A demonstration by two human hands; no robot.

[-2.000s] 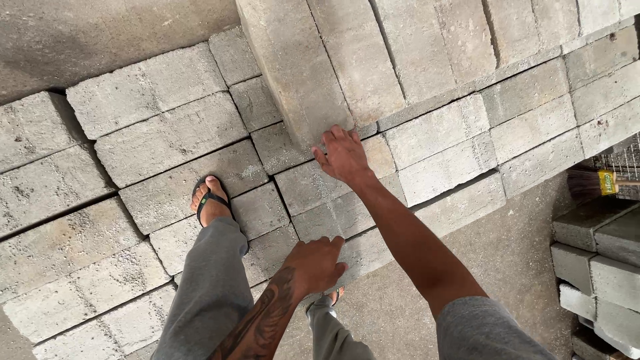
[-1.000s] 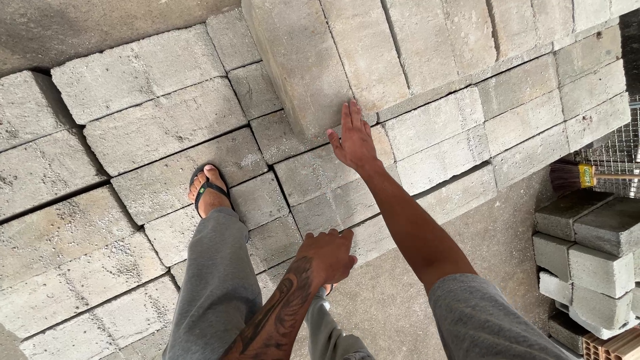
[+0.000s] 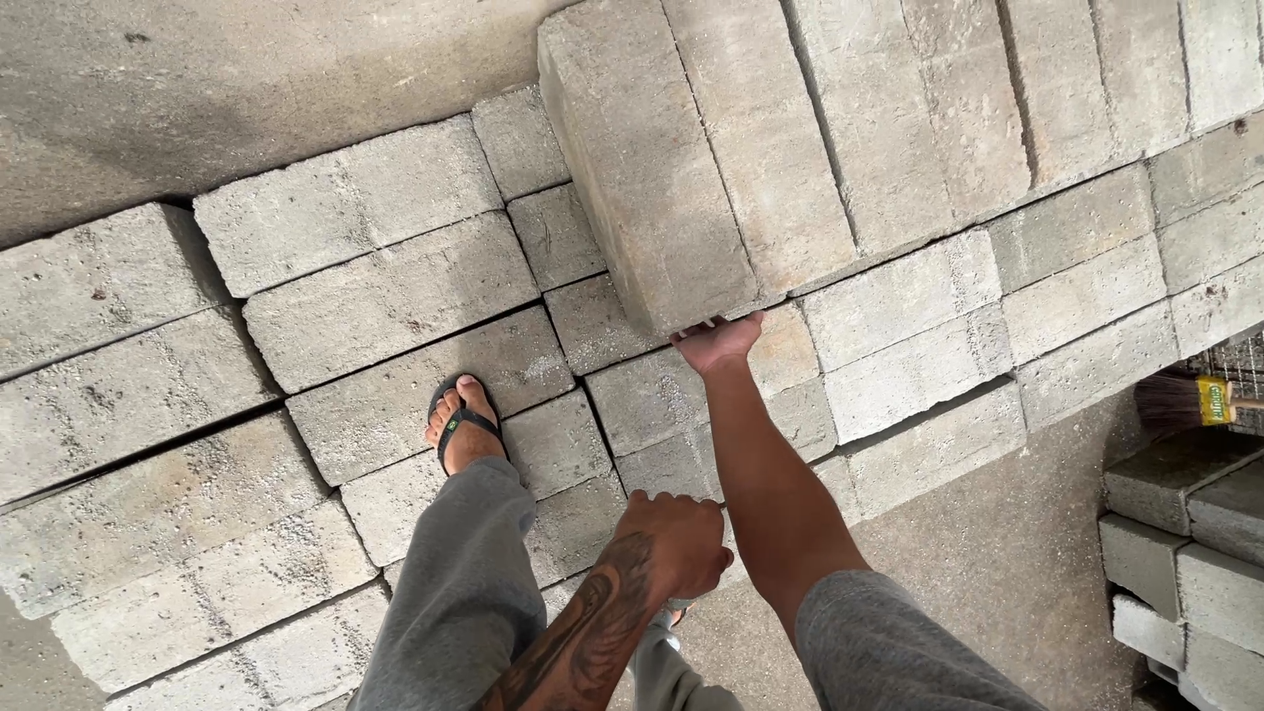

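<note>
My right hand (image 3: pixel 719 344) is palm up at the near end of the leftmost upper concrete block (image 3: pixel 647 158), its fingers hooked under the block's lower edge and partly hidden. That block lies across the lower layer, alongside a row of similar blocks (image 3: pixel 765 128). My left hand (image 3: pixel 676 543), on a tattooed forearm, is curled into a fist above the near edge of the lower blocks (image 3: pixel 671 464). No object shows in it, though its palm is hidden. One foot in a black flip-flop (image 3: pixel 466 425) stands on the lower layer, left of my hands.
Lower concrete blocks (image 3: pixel 355 202) reach to the left, with dark gaps between them and loose grit on top. Concrete floor (image 3: pixel 968 553) shows at the near side. A dark-bristled brush (image 3: pixel 1175 397) and another stack of blocks (image 3: pixel 1185 553) are at the right.
My right hand has turned from palm down on the block's near end to palm up, with its fingers under the edge. The left hand's fingers look more tightly curled.
</note>
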